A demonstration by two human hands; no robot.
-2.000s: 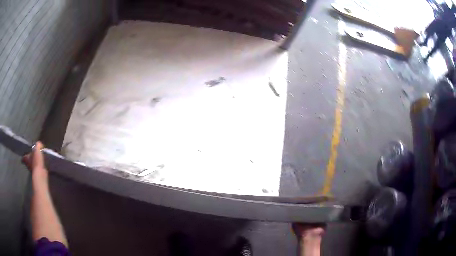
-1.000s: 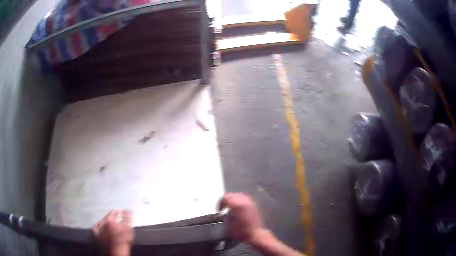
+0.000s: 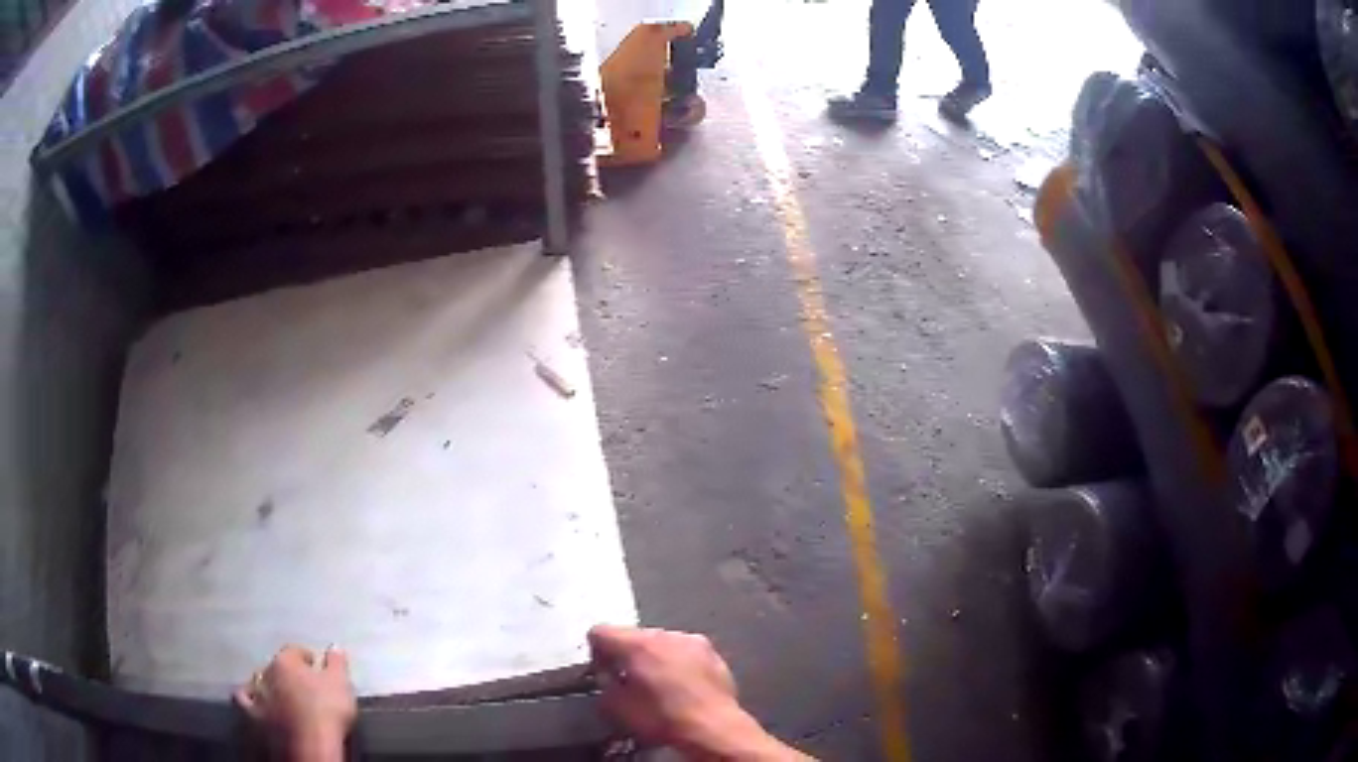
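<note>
The platform cart (image 3: 358, 476) has a white, scuffed flat deck and lies in front of me. Its grey handle rail (image 3: 462, 725) runs along the near edge at the bottom of the view. My left hand (image 3: 304, 700) is closed over the rail left of its middle. My right hand (image 3: 670, 688) grips the rail near the deck's near right corner. The far end of the deck meets a grey upright frame (image 3: 554, 134).
A striped woven sheet (image 3: 194, 104) hangs over a stack behind the frame. A wall is at the left. Dark wrapped rolls (image 3: 1095, 558) are stacked at the right. A yellow line (image 3: 834, 417) runs along the floor. An orange-yellow pallet jack (image 3: 635, 93) and people's legs (image 3: 909, 52) are ahead.
Since two seconds ago, my hands have moved closer together on the rail. The view has turned right, and the striped sheet now shows. The pallet jack has shifted left in view.
</note>
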